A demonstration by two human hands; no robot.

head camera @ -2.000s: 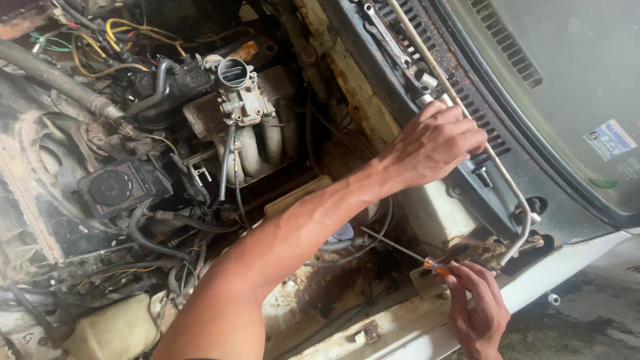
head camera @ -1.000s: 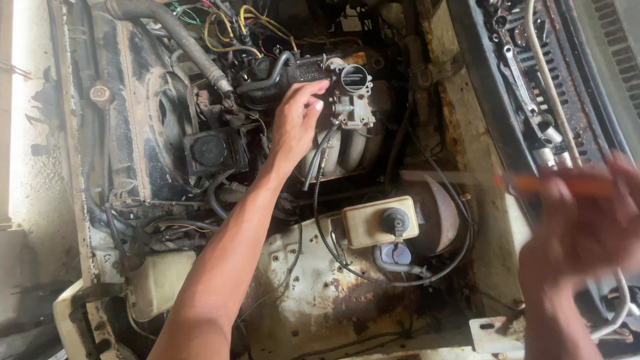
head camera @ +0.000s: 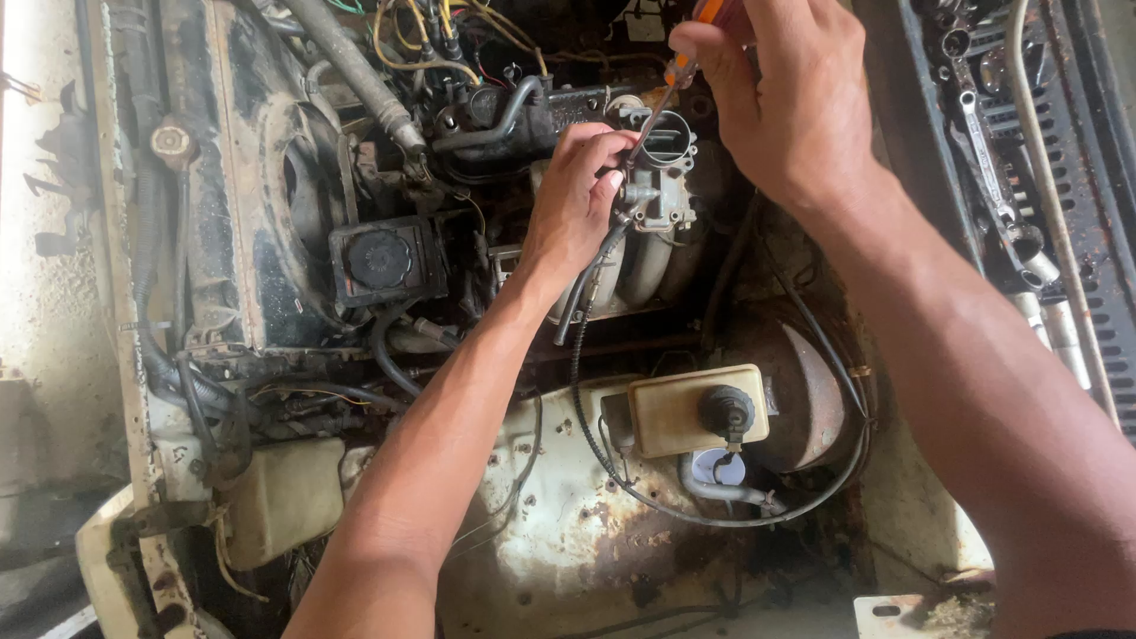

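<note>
My right hand (head camera: 790,98) grips the orange handle of a screwdriver (head camera: 655,115) at the top of the head view. Its shaft slants down to the left side of the carburetor (head camera: 661,191), close to my left fingertips. Fingers bent, my left hand (head camera: 581,191) is at that same side of the carburetor; whether it pinches a small part there is hidden. The screwdriver's tip is hard to make out against the metal. Below the carburetor hang a black cable (head camera: 579,377) and a short rubber hose (head camera: 581,297). The pale intake manifold (head camera: 652,266) lies underneath.
Around my forearms are a brake fluid reservoir (head camera: 692,417) with a black cap, a square housing with a round cap (head camera: 380,259), a thick hose (head camera: 355,75) and yellow wires (head camera: 417,62). Wrenches (head camera: 981,146) and sockets (head camera: 1065,333) lie on the cowl at right.
My right hand has brought the screwdriver from the right side over to the carburetor. My left hand was at the tools on the cowl two seconds ago and is now beside the carburetor. The view has shifted.
</note>
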